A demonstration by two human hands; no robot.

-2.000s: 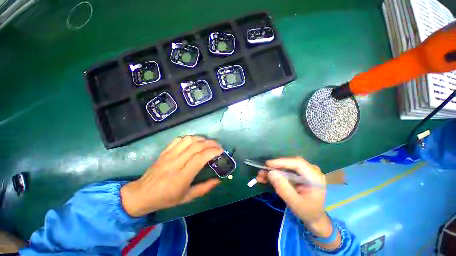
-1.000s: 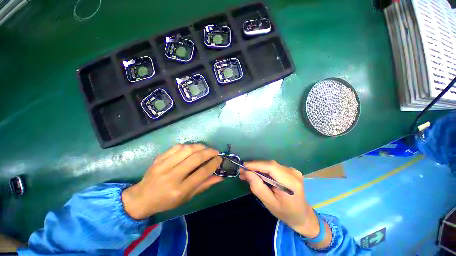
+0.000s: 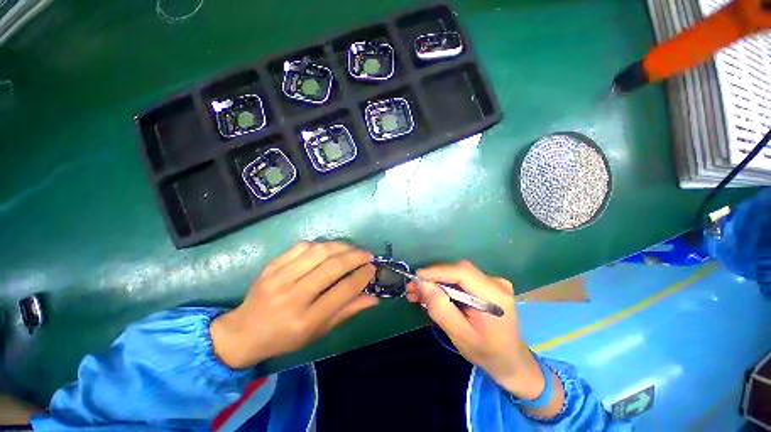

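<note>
A dark watch case (image 3: 390, 277) with a shiny rim lies on the green bench in front of me. My left hand (image 3: 292, 295) holds its left side with the fingertips. My right hand (image 3: 473, 316) grips thin tweezers (image 3: 463, 297) like a pencil, their tip over the upper part of the case. The fingers hide part of the case, and what the tip touches is too small to tell. A black foam tray (image 3: 338, 187) with several watch cases lies beyond my hands.
A round dish (image 3: 564, 180) with a speckled face sits right of the tray. An orange screwdriver (image 3: 702, 42) hangs at the upper right, before stacked sheets (image 3: 689, 126). Another case (image 3: 31, 312) lies far left. A blue sleeve (image 3: 744, 240) shows at the right edge.
My right hand has moved left, bringing the tweezers onto the case. The orange screwdriver has swung away from the dish, out of view and back in at the upper right.
</note>
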